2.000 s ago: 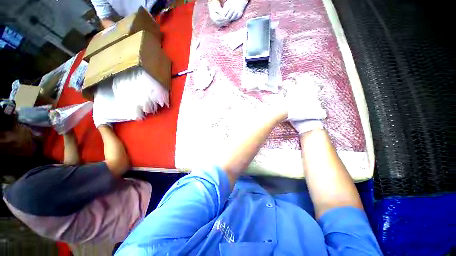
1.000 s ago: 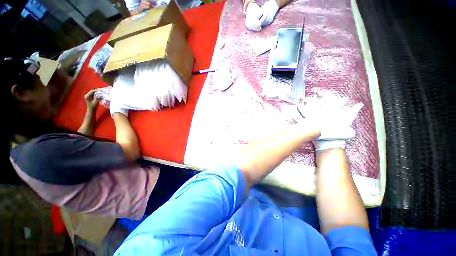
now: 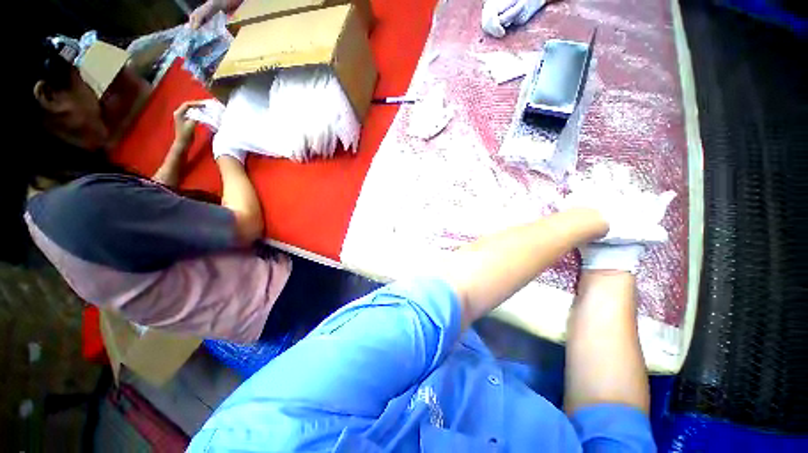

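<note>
My left hand (image 3: 595, 193) and my right hand (image 3: 631, 219), both in white gloves, are together over the bubble wrap cover (image 3: 461, 190). Glare washes them into one white shape, so fingers cannot be told apart and anything held is not discernible. The right glove's cuff shows; my left forearm crosses the cover from the left. A silvery-grey rectangular part (image 3: 560, 78) with a dark raised edge lies beyond my hands, on a clear bubble bag (image 3: 542, 152).
A neighbour (image 3: 151, 239) works at left beside an open carton (image 3: 288, 44) with white sleeves (image 3: 288, 111) spilling out. A pen (image 3: 392, 101) and white scraps (image 3: 429, 119) lie mid-table. Another person's gloved hand (image 3: 509, 13) is at top. The dark conveyor (image 3: 749, 203) runs along the right.
The view has shifted, so table items appear further right and higher. My hands stay together near the bubble bag. The neighbour's hands have drawn in beside the white sleeves.
</note>
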